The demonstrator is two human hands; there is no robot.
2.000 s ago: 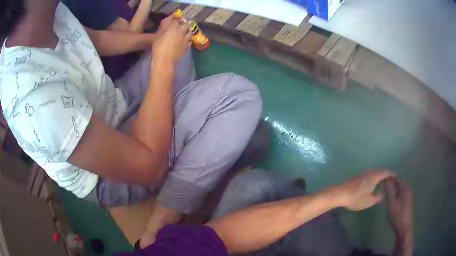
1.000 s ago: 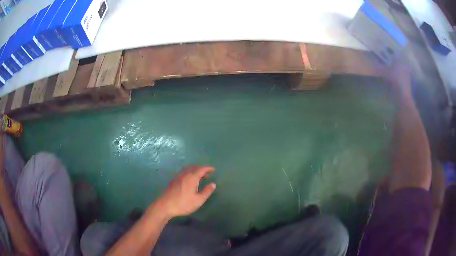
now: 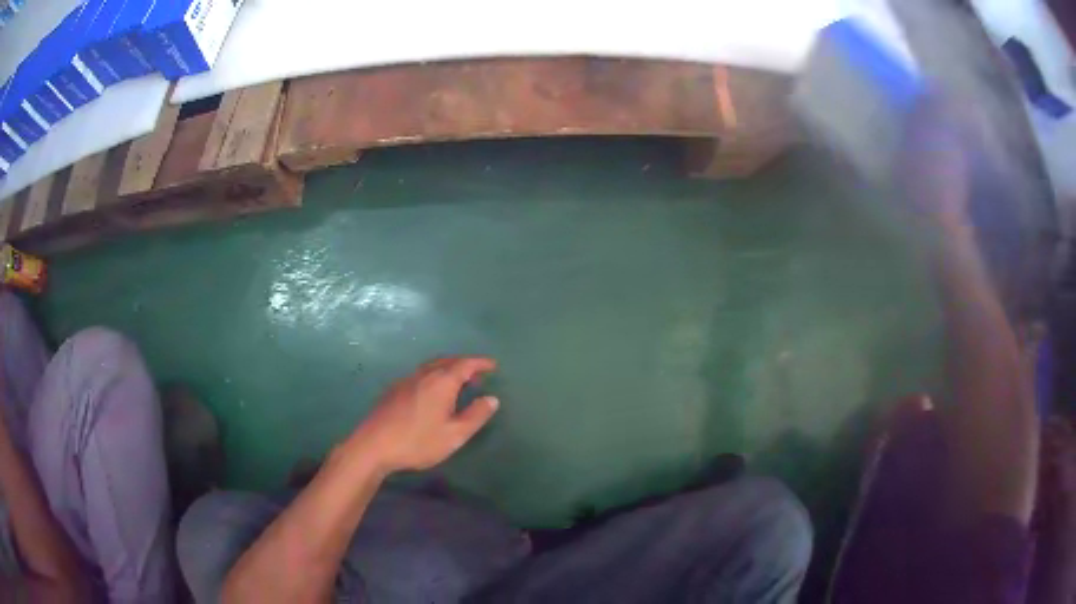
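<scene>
A product box [image 3: 859, 100], white or grey with a bright blue edge, is at the upper right, blurred, over the edge of the white-topped pallet. My right hand [image 3: 936, 159] is on the box's right side and holds it with the arm stretched forward; the fingers are too blurred to make out. My left hand [image 3: 431, 415] hangs over the green floor in front of my lap, empty, with thumb and fingers apart.
Blue and white boxes [image 3: 112, 59] stand in a row on the pallet's white sheet at the upper left. The wooden pallet edge [image 3: 507, 112] crosses ahead of the green floor [image 3: 566, 283]. A neighbour's knee [image 3: 100, 413] and a yellow-orange bottle [image 3: 21, 270] are at the left.
The view has turned from the neighbour at the left to the pallet ahead. Since one second ago, the box in my right hand has moved slightly left; my left hand stays open.
</scene>
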